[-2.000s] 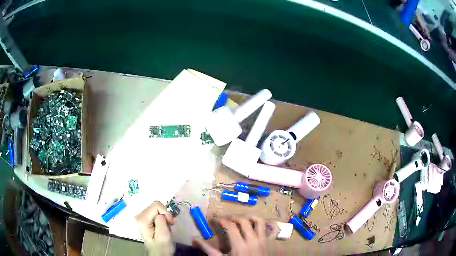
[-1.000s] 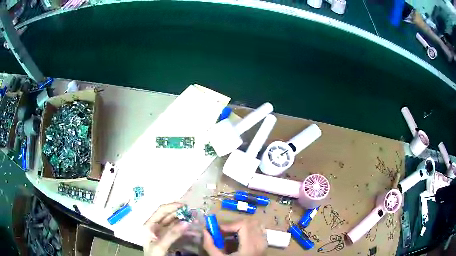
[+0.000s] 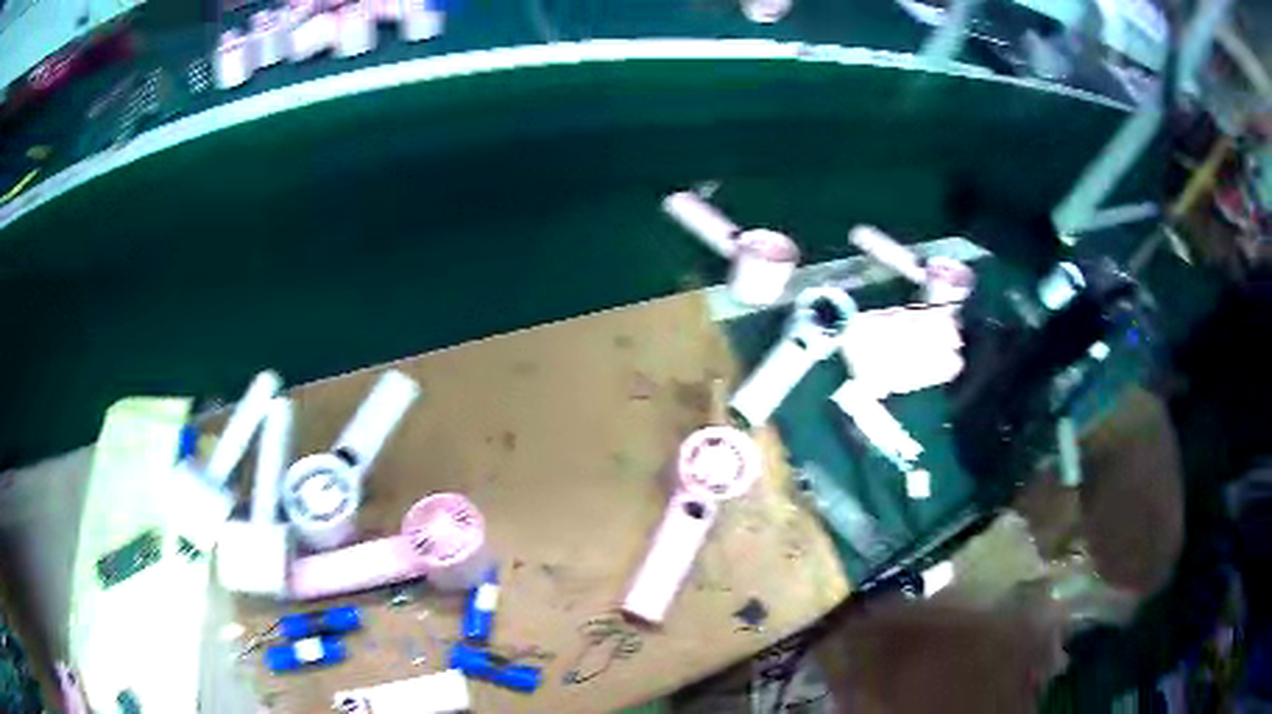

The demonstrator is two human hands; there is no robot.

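Note:
Neither of my hands shows. Blue cells (image 3: 314, 653) lie at the lower left, and more blue cells (image 3: 495, 670) lie to their right. A white handle cover (image 3: 405, 695) lies at the bottom edge. A pink fan body (image 3: 356, 565) lies behind the cells, its round head to the right. White fan bodies (image 3: 321, 495) are grouped beside it. Another pink fan body (image 3: 670, 558) lies alone on the brown cardboard (image 3: 558, 377), head away from me. The picture is blurred.
A white sheet (image 3: 147, 642) with a green PCB panel (image 3: 130, 558) lies at the left. A white fan (image 3: 774, 374), pink fans (image 3: 763, 268) and white pieces (image 3: 904, 349) lie at the right. Loose wire loops (image 3: 600, 653) lie near the front. The dark green surface (image 3: 419, 209) runs behind.
The view has swung right, so the bench things appear farther left and the carton of boards is out of view. Both hands, one holding a blue cell before, have left the picture.

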